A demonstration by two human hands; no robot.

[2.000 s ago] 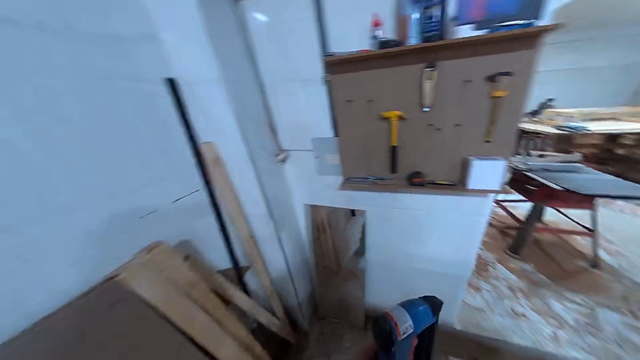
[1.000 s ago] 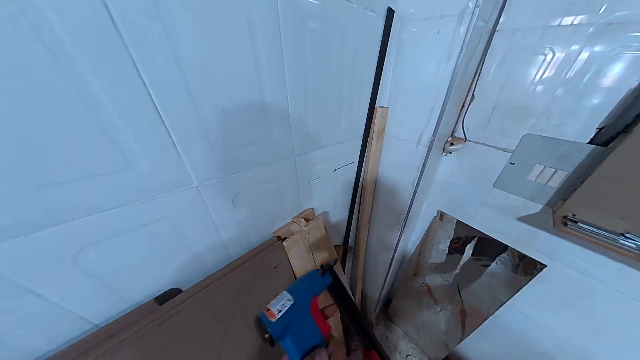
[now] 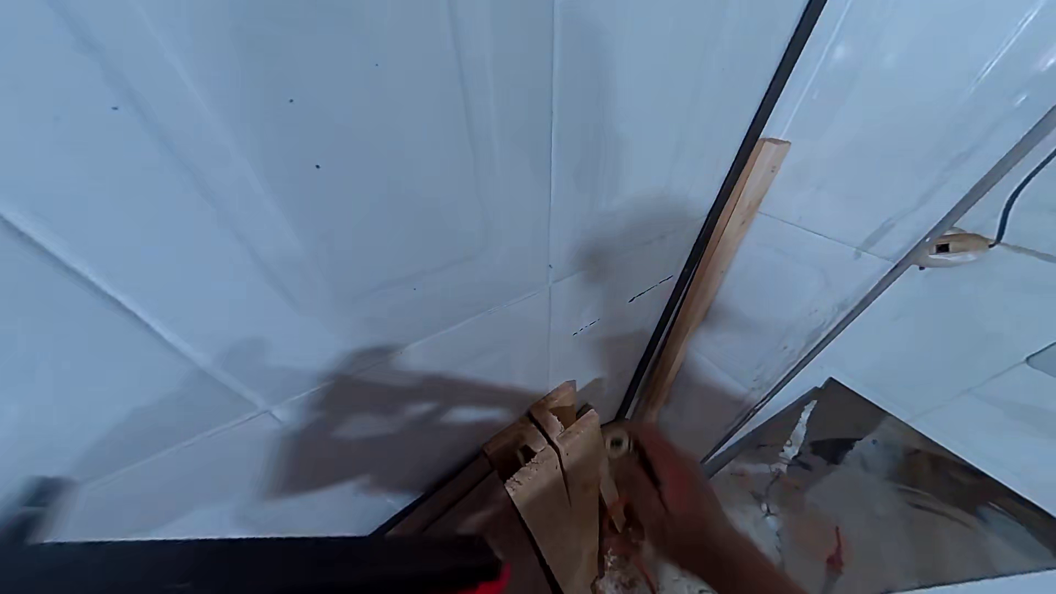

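Note:
My right hand [image 3: 672, 499], blurred, reaches in from the lower right beside upright wood offcuts [image 3: 557, 470]. Its fingers are bent near a small round, pale object with a dark centre [image 3: 617, 442]; whether they grip it is unclear. Low at the left, the long black part of a power tool [image 3: 272, 563] crosses the view, with a bit of red at its end. My left hand is not visible. Behind my right hand, a wooden batten [image 3: 714, 272] and a thin black bar [image 3: 726, 194] lean in the corner.
White wall panels [image 3: 429, 206] rise close in front. A brown board [image 3: 487, 528] stands beside the offcuts. To the right are a metal corner strip [image 3: 874, 289], a cable fitting [image 3: 953, 247] and a wall opening [image 3: 899, 495] with rough edges and debris.
The view has swung from the tool wall to the corner and closer to the offcuts. The blue and red tool, upright at lower centre one second ago, now shows only a black part at lower left.

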